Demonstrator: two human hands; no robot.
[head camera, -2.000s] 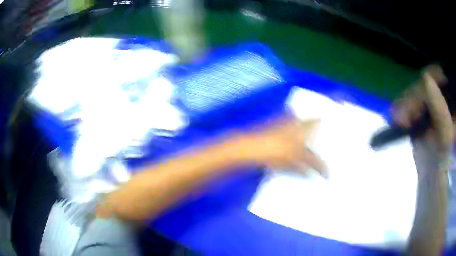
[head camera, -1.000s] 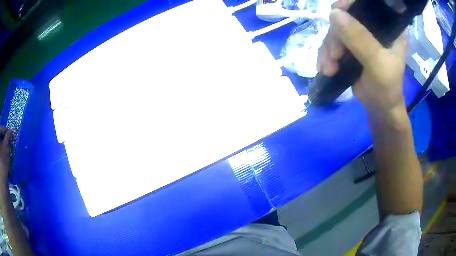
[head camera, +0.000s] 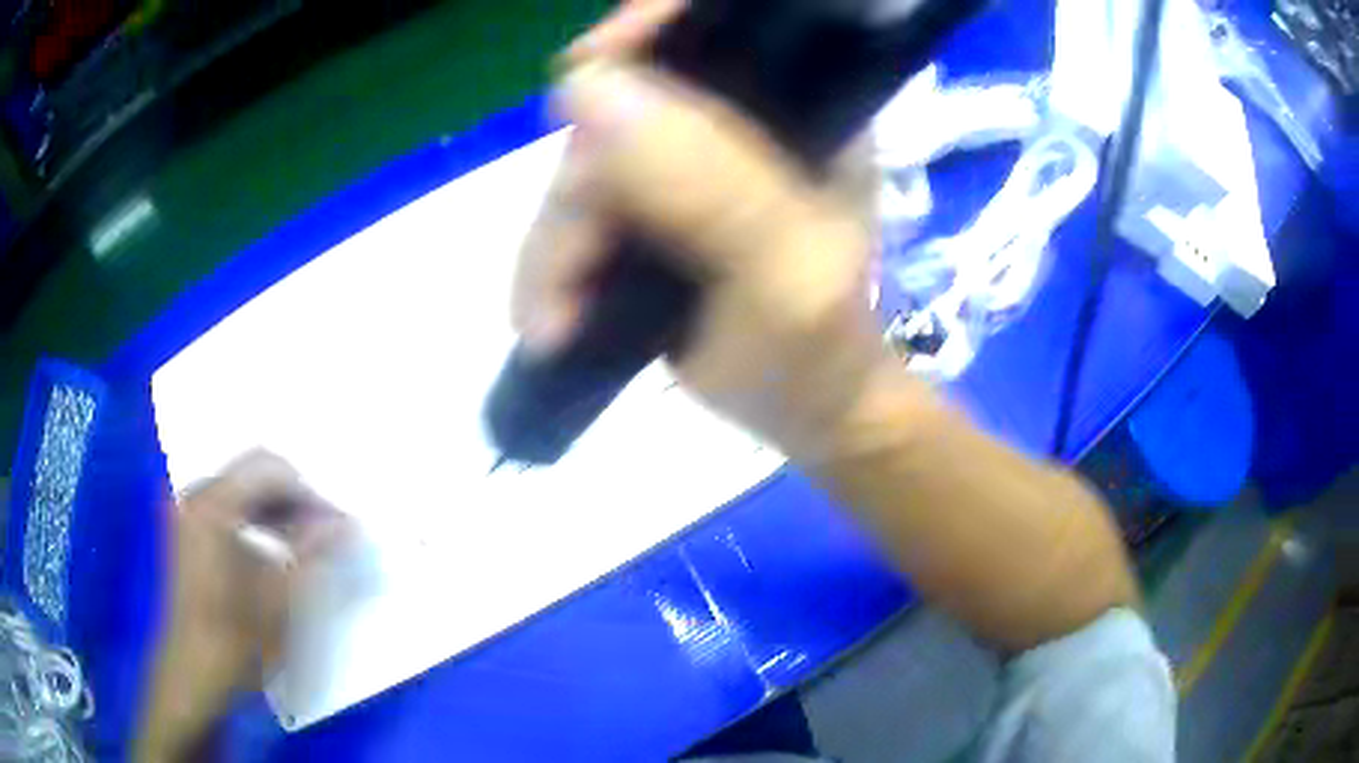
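White power strips (head camera: 373, 328) lie side by side on the blue table surface, overexposed into one white sheet. My right hand (head camera: 716, 239) is shut around the black electric screwdriver (head camera: 596, 350), held tilted over the middle of the strips with its thin bit pointing down-left. Whether the bit touches a strip cannot be told. My left hand (head camera: 254, 552) is blurred over the near left end of the strips, fingers bent; whether it holds a screw cannot be told. The blue screw bin (head camera: 60, 477) with silvery grains is at the far left.
White cord coils (head camera: 1028, 201) and plastic film lie right of the strips, with stacked white strips (head camera: 1192, 179) beyond. The black screwdriver cable (head camera: 1095, 283) hangs at right. Clear tape (head camera: 723, 604) is on the near blue surface. More coils (head camera: 52, 678) show at lower left.
My right hand and the screwdriver have moved left, from the strips' right end to over their middle. My left hand has moved right from the screw bin to over the strips.
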